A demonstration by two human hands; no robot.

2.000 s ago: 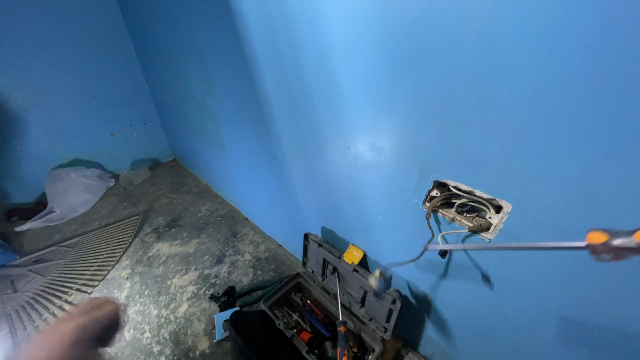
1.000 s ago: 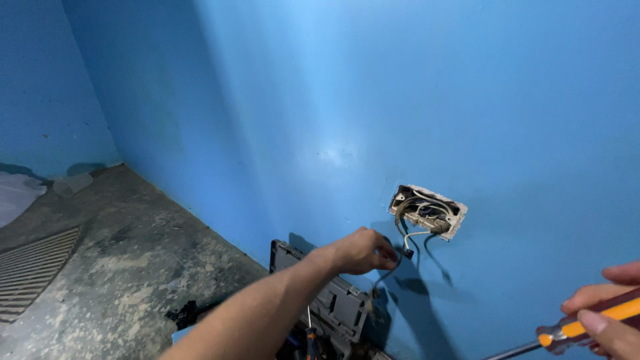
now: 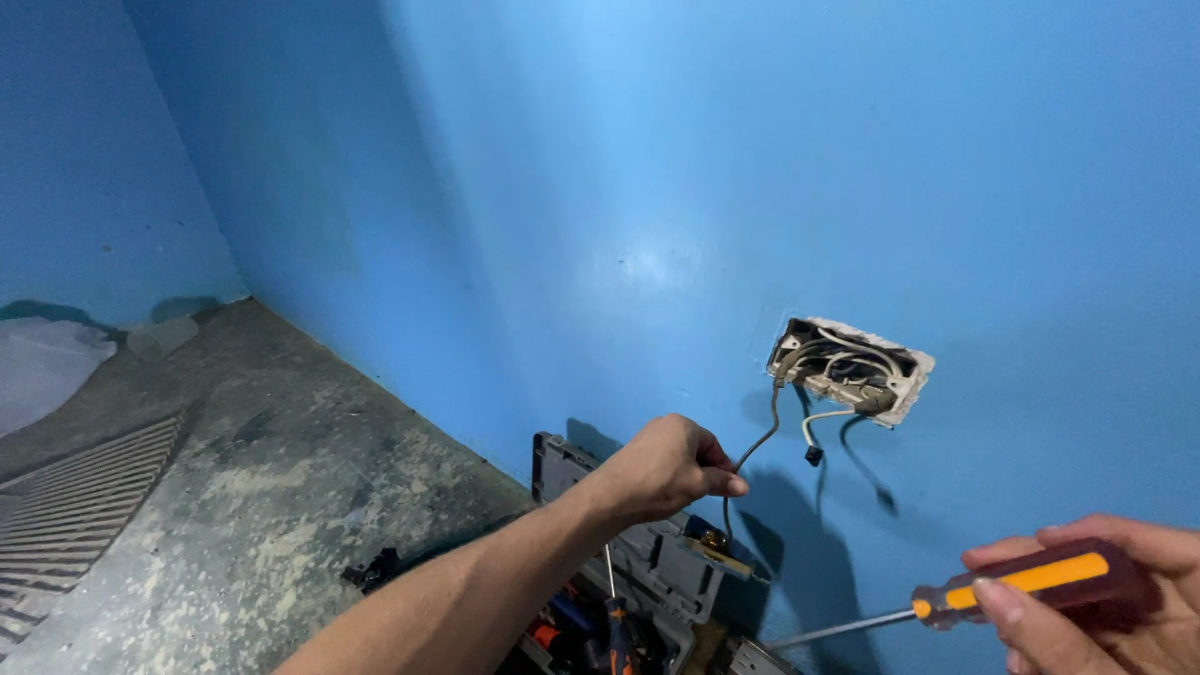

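My left hand pinches a dark electrical wire that comes out of an open wall box in the blue wall. Below my fingers the wire runs down to a small fitting with brass-coloured parts. A white wire with a black tip hangs from the box's lower edge, and more wires lie coiled inside. At lower right my right hand grips a screwdriver by its dark and orange handle, its shaft pointing left and its tip near the wall's foot.
An open grey toolbox with a second screwdriver and other tools stands against the wall, partly behind my left forearm. A ribbed mat and a whitish plastic bag lie on the worn concrete floor at left.
The screwdriver, sideways before the wall two seconds ago, is now at lower right in my right hand. My left hand has come from lower left to the wire. The view has shifted.
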